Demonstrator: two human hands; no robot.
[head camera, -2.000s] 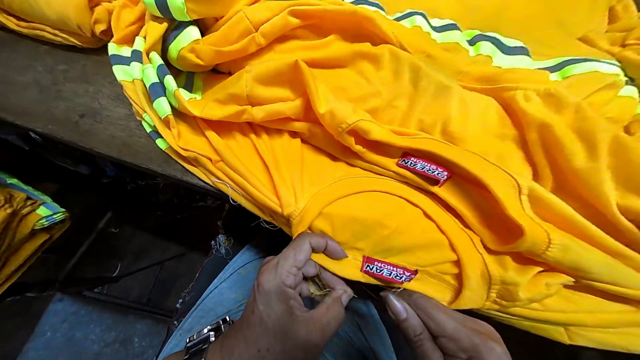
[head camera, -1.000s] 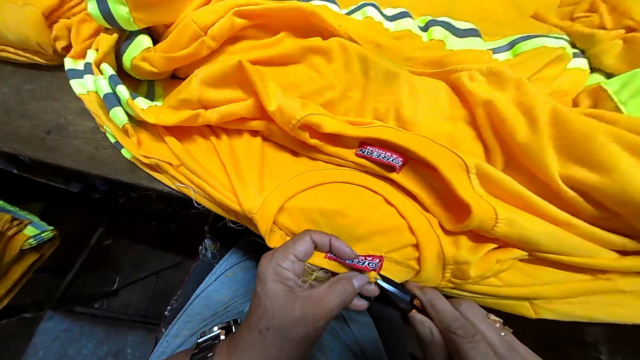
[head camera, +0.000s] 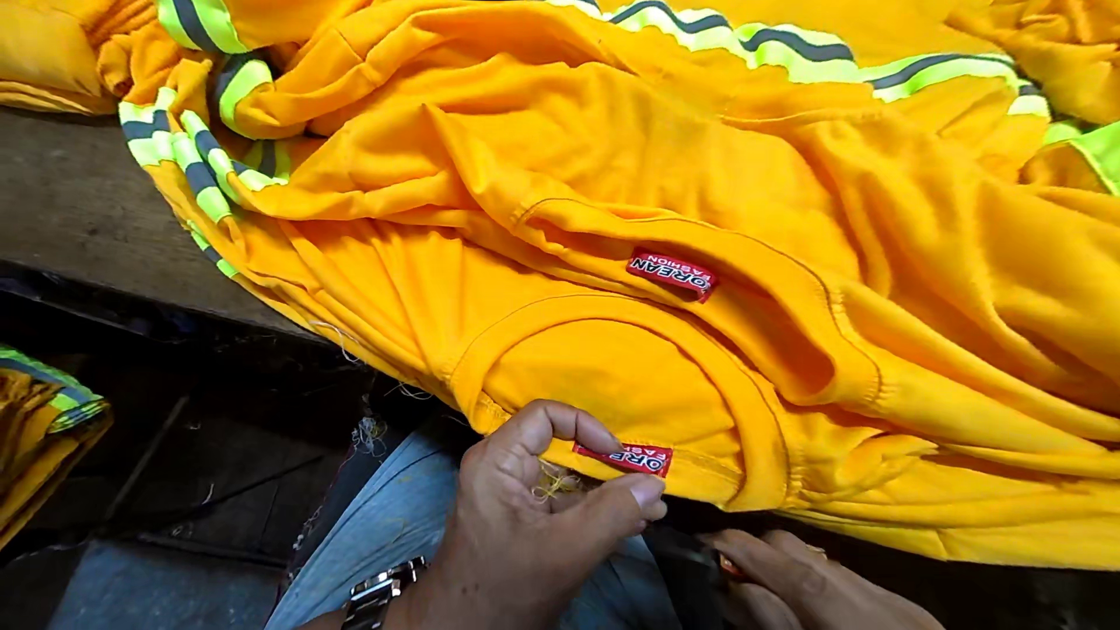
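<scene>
My left hand (head camera: 551, 516), a metal watch on its wrist, pinches the neckband of a yellow-orange shirt (head camera: 612, 367) beside a red woven neck label (head camera: 647, 458). Loose yellow threads (head camera: 555, 483) hang between its fingers and the palm. To the right and lower, my right hand (head camera: 787, 577) is closed around a dark tool with a bit of orange, blurred and mostly hidden; its kind cannot be told in this frame. Directly behind lies a second shirt's neckline with another red label (head camera: 672, 273).
More yellow shirts with lime and grey reflective tape (head camera: 787, 52) cover the wooden table (head camera: 79, 192). A folded pile of the same cloth (head camera: 52, 429) is at the lower left. Below the table edge are my legs in blue denim (head camera: 385, 525).
The dark, shiny-bladed tool in my right hand was at the label's corner one second ago; it has moved down and away from it. My left hand still holds the neckband.
</scene>
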